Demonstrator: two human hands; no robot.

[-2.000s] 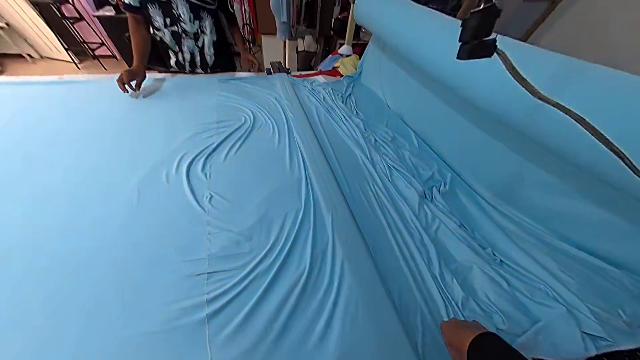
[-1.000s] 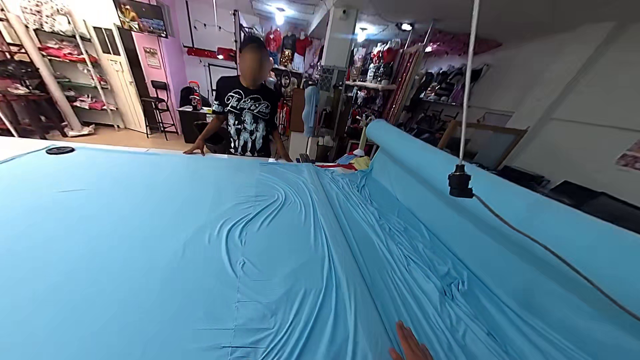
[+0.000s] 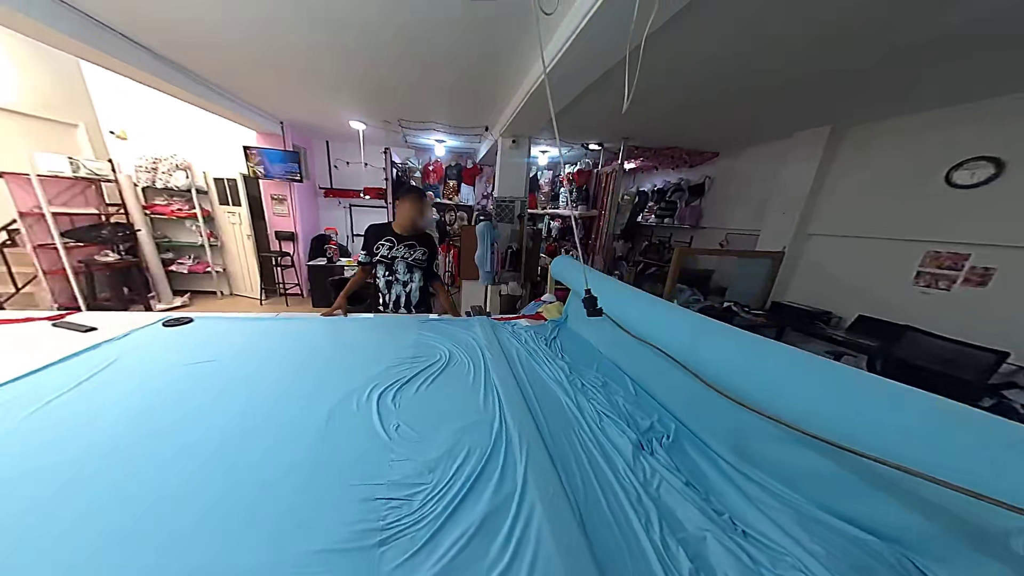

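Neither my left hand nor my right hand shows in the head view now. Light blue fabric (image 3: 240,432) covers the large table, smooth on the left and wrinkled in curved folds around the middle. A long raised ridge of the same cloth (image 3: 520,432) runs from the far edge toward me. To its right the cloth lies bunched, and beyond that a large roll of blue fabric (image 3: 720,344) extends along the right side. A black plug connector (image 3: 590,303) with a cable hangs in front of the roll.
A co-worker (image 3: 404,256) stands at the far edge, hands on the table. A round black object (image 3: 178,322) and a dark flat object (image 3: 74,326) lie at the far left. Colored cloth scraps (image 3: 544,309) sit near the roll's far end. Black office chairs (image 3: 936,352) stand at right.
The view has swung up widely. A hand of mine, seen over the bunched cloth at the near right before, is out of view. The co-worker's hand no longer pinches at the cloth's far edge.
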